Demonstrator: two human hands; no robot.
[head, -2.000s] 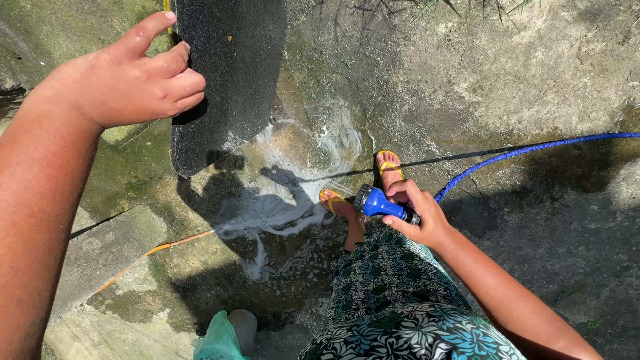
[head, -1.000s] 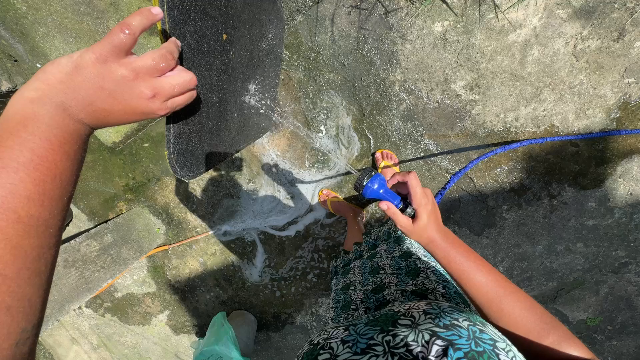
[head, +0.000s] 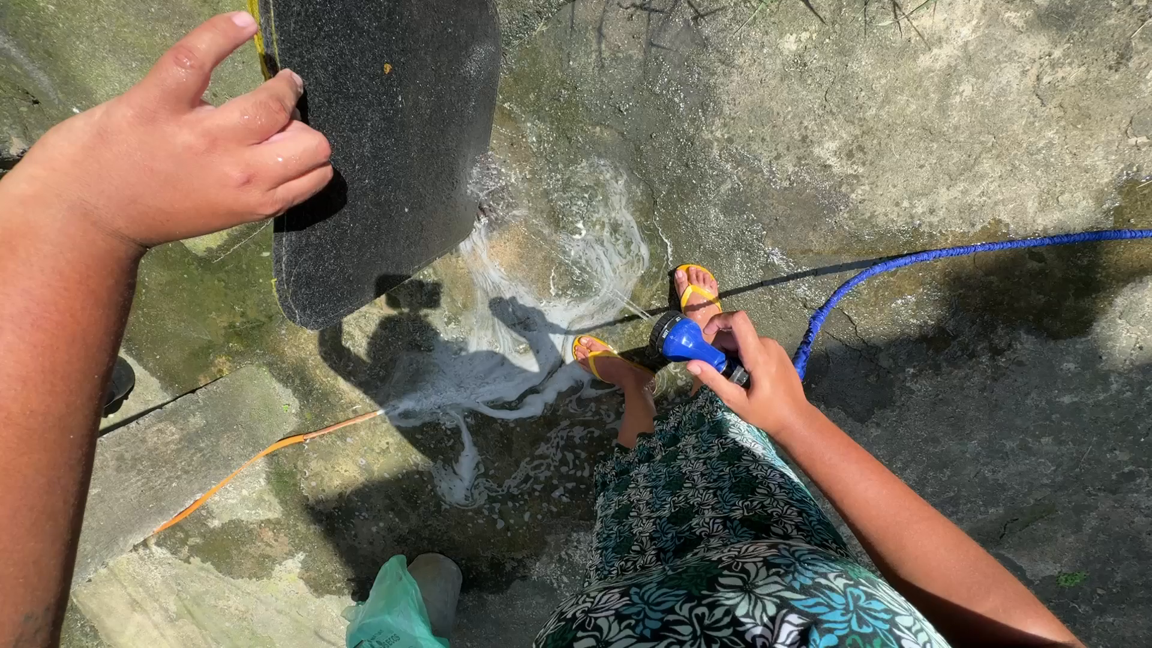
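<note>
My left hand (head: 216, 135) grips the yellow left edge of a skateboard deck (head: 396, 144) covered in black grip tape, its index finger stretched up along the edge. The board hangs over the ground, its rounded end toward me, its top cut off by the frame. In my right hand (head: 756, 373) is a blue hose nozzle (head: 686, 344) with a black head, pointing up and left and letting out thin jets of water. A blue fabric hose (head: 900, 263) runs off to the right. Foamy water (head: 522, 337) spreads on the concrete below the board.
My feet in yellow flip-flops (head: 697, 288) stand on the wet concrete beside the foam. An orange strap (head: 243, 477) lies at the lower left along a concrete slab (head: 180, 450). A green plastic bag (head: 391, 612) and a whitish rounded object (head: 438, 589) are at the bottom.
The water spray reached the board's lower right edge a second ago and now points lower, toward the foam. Both hands keep their hold.
</note>
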